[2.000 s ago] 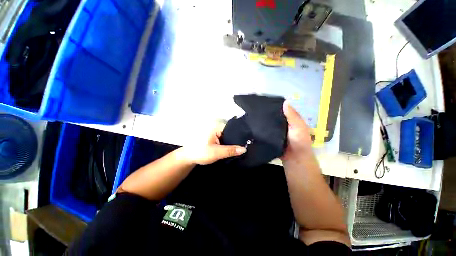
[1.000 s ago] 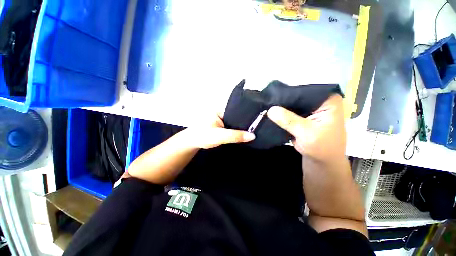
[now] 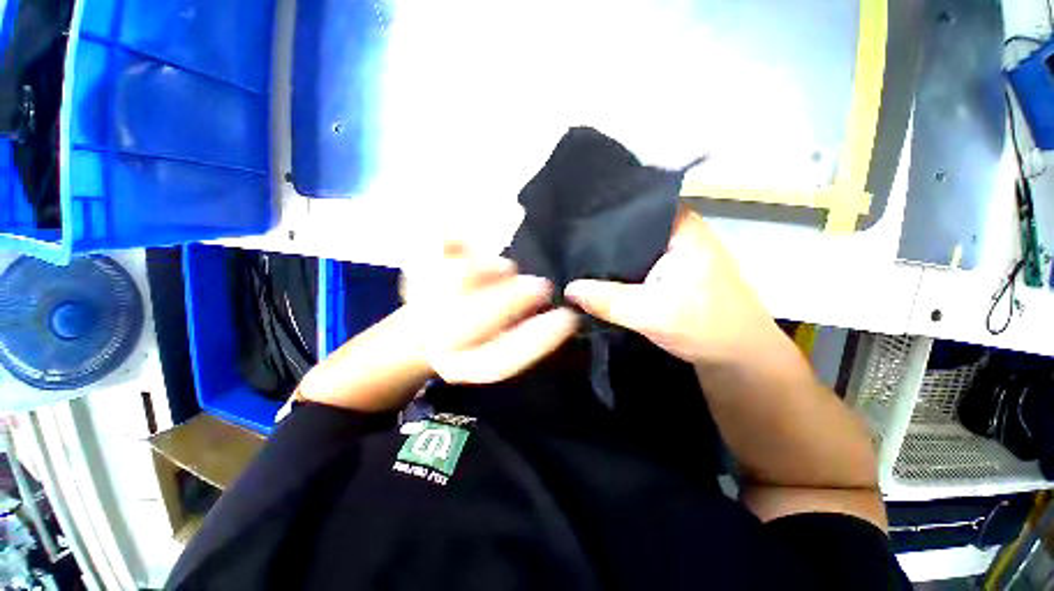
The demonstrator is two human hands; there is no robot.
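A black fabric band (image 3: 595,208) is held near the wearer's lap, at the front edge of the white table. It is bunched, with one flap standing up towards the table. My left hand (image 3: 480,312) is slightly blurred and pinches the band's near part from the left. My right hand (image 3: 682,294) grips it from the right, its thumb close to the left fingertips. A narrow dark piece hangs below the fingers. No metal fitting can be made out on the band; the fingers may hide it.
A large blue crate (image 3: 173,127) with black pieces stands at left, above a lower blue bin (image 3: 208,346). A fan (image 3: 69,318) is at far left. Yellow tape (image 3: 850,150) edges the machine plate. Green snips (image 3: 1027,231) and a blue parts bin (image 3: 1034,92) lie at right.
The view has shifted down and the machine head has left it. The band has been turned and folded in the hands. The silver fitting seen a second ago no longer shows.
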